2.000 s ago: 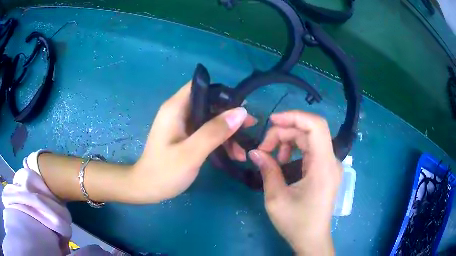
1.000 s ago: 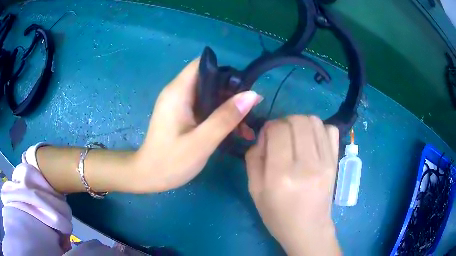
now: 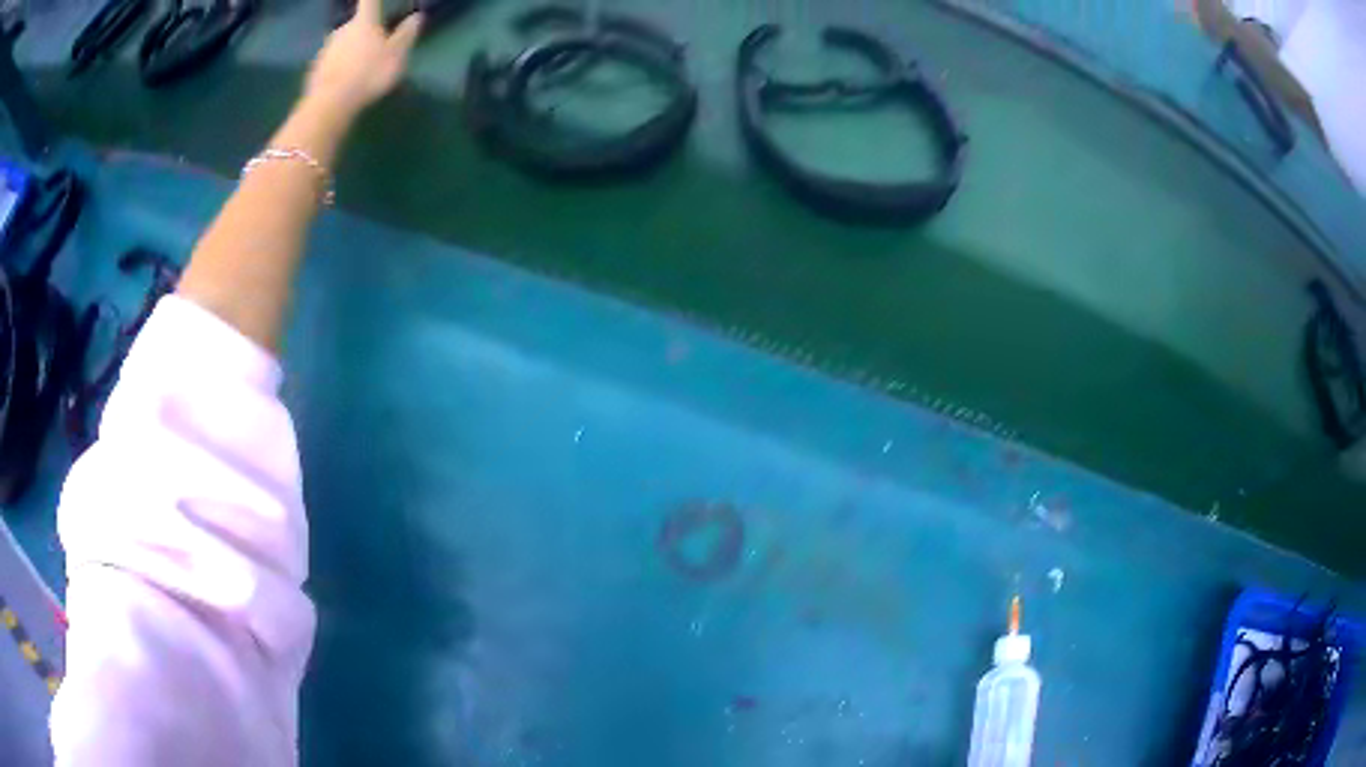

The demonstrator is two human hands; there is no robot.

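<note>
My left hand [image 3: 357, 63] is stretched over the green belt at the top edge of the view, its fingertips beside a black headband assembly [image 3: 435, 12] that the edge cuts off. Whether the fingers grip it cannot be told. My right hand is out of the picture. Two looped black headband assemblies lie on the belt to the right of my hand, one with nested loops [image 3: 584, 159] and one more open [image 3: 869, 202].
The needle-tip glue bottle [image 3: 1004, 713] stands or lies at bottom right. The blue parts bin [image 3: 1267, 605] holds tangled black parts. More black assemblies [image 3: 21, 367] lie at left, others at the belt's far left and right. A ring mark [image 3: 671, 543] stains the bench.
The headband assembly that both hands worked on is gone from over the bench. My left hand has moved up and away to the belt. My right hand has left the picture. The view has shifted.
</note>
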